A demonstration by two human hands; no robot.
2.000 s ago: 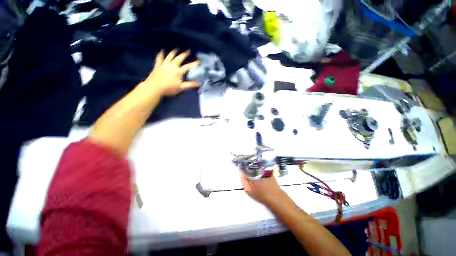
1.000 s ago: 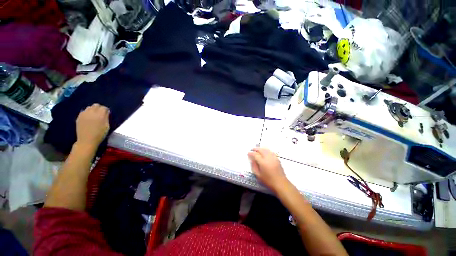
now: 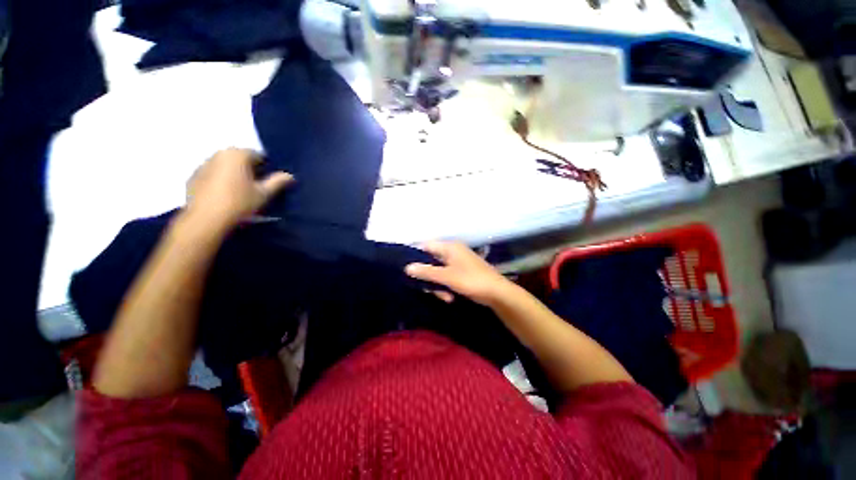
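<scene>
A navy cut panel (image 3: 324,141) lies over the white table edge and hangs down over my lap. My left hand (image 3: 228,187) is on the panel's left part, thumb out and fingers curled into the cloth. My right hand (image 3: 460,272) is at the panel's right edge near the table's front, with the cloth between thumb and fingers. The sewing machine (image 3: 563,80) stands behind, its needle area (image 3: 422,94) just right of the panel's upper part. The fingertips of my left hand are partly hidden.
A red crate (image 3: 718,319) with navy pieces stands below the table at the right. A brown-red cord (image 3: 589,178) hangs from the machine over the white table (image 3: 450,202). More dark cloth (image 3: 211,28) lies at the back left. A small black device (image 3: 678,150) sits at the table's right end.
The view has shifted. The navy panel has come from the far left of the table toward my lap. My left hand moved inward, and my right hand moved off the table surface onto the cloth.
</scene>
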